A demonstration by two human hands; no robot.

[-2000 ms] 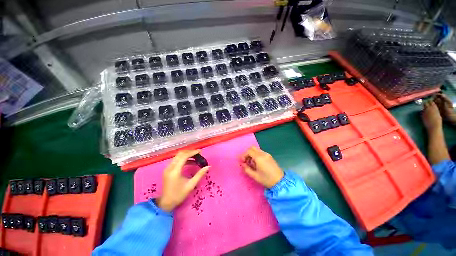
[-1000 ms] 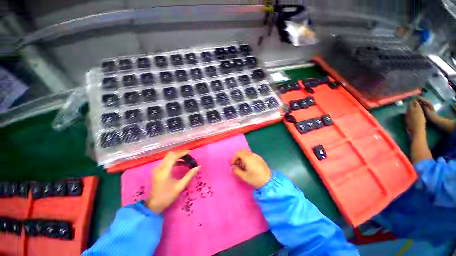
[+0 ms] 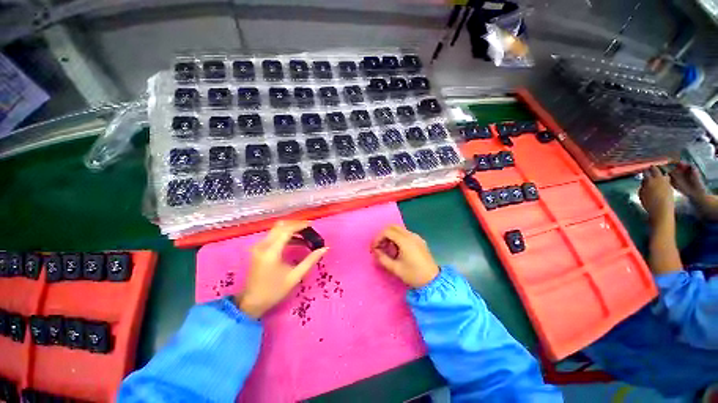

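Observation:
My left hand [image 3: 275, 268] is bare and holds a black plastic housing [image 3: 312, 238] between thumb and fingers above the pink mat [image 3: 354, 330]. My right hand [image 3: 405, 256] is beside it on the right, fingers curled with the fingertips together; something small and dark shows at them, too small to tell what. Tiny black parts [image 3: 319, 287] lie scattered on the mat between and below the hands, with another small group [image 3: 225, 283] at the mat's left side. The hands do not touch each other.
Behind the mat, a clear blister tray [image 3: 161, 149] holds rows of black housings. The left tray [image 3: 138, 315] holds rows of housings. The right tray [image 3: 551, 291] has a few housings, mostly at its far end. A second blister stack [image 3: 622, 118] and a neighbour's hands [image 3: 661, 189] are far right.
The camera view has shifted. My left hand still holds the housing and my right hand stays curled on the right. The neighbour's hands have moved.

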